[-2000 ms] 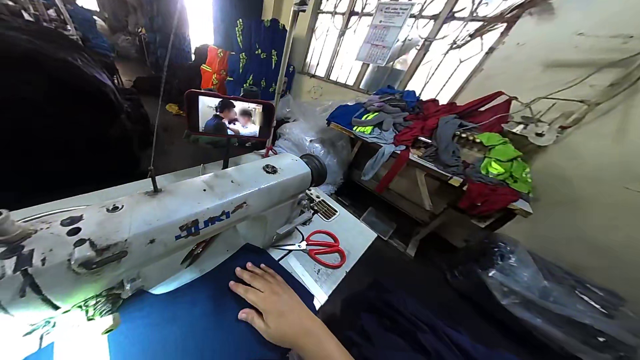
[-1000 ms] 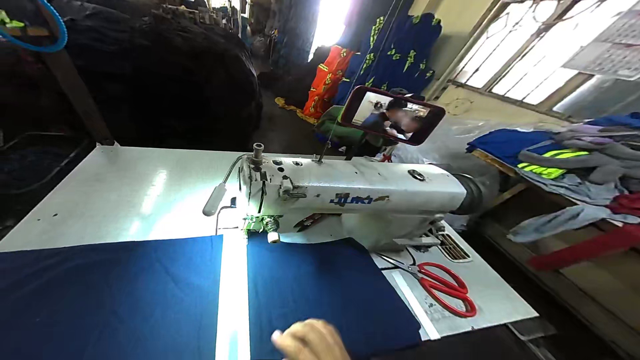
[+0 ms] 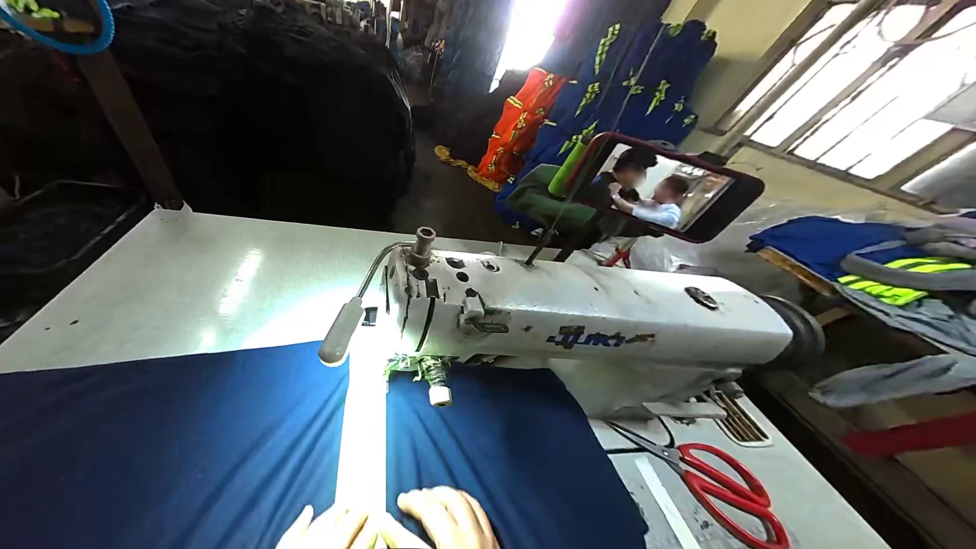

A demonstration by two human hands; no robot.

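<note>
Dark blue fabric (image 3: 191,435) lies across the sewing machine table, and a bright white strip (image 3: 363,442) runs over it toward the needle area of a white Juki sewing machine (image 3: 595,313). At the bottom edge my left hand (image 3: 335,530) rests on the lower end of the strip, fingers close together. Just to its right my right hand (image 3: 450,518) lies on the blue fabric beside the strip, its fingers bent. Both hands are cut off by the frame, so whether either pinches the cloth is hard to tell. Red-handled scissors (image 3: 732,488) lie on the table at right.
A phone (image 3: 671,187) showing a video is mounted behind the machine. Its handwheel (image 3: 797,332) sticks out at the right. Piled garments (image 3: 900,259) lie on a bench at right. A large dark heap (image 3: 305,114) stands behind the table (image 3: 252,267).
My left hand has come into view at the strip. My right hand, earlier spread on the blue fabric near the scissors, is now beside the strip. The view has swung left.
</note>
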